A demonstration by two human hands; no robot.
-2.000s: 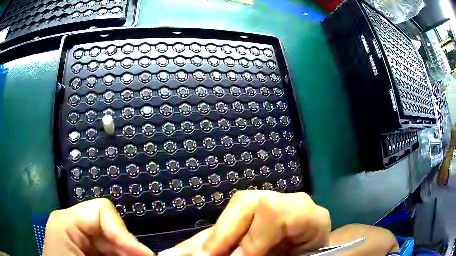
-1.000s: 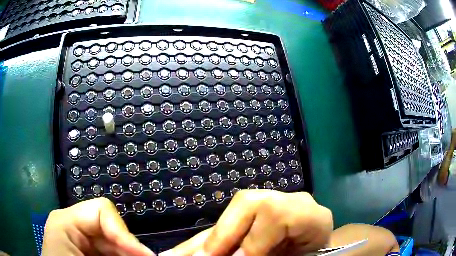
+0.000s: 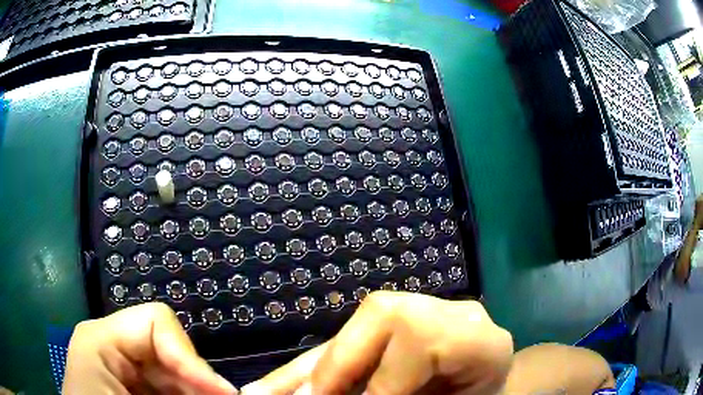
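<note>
A black component tray [image 3: 270, 59] lies in front of my hands, with rows of round pockets holding small silvery parts with dark centres. A small pale cylinder [image 3: 165, 187] stands on the tray's left side. My left hand [image 3: 135, 351] and my right hand [image 3: 416, 343] are bare and meet at the bottom edge of the picture, over the tray's near edge. Their fingers are bent and pinched. The fingertips are cut off or hidden, so what they hold cannot be made out. No tweezers show now.
A second black tray [image 3: 116, 27] lies at the upper left. A tall pile of black trays [image 3: 559, 131] stands at the right, with shiny clear plastic [image 3: 617, 14] behind it. A blue perforated mat [image 3: 58, 362] shows beside my left hand. A person's forearm [image 3: 685, 258] shows at the right rim.
The silver-grey tweezers end that stuck out past my right hand is no longer visible. The tray sits very slightly higher in the picture. My hands have barely moved.
</note>
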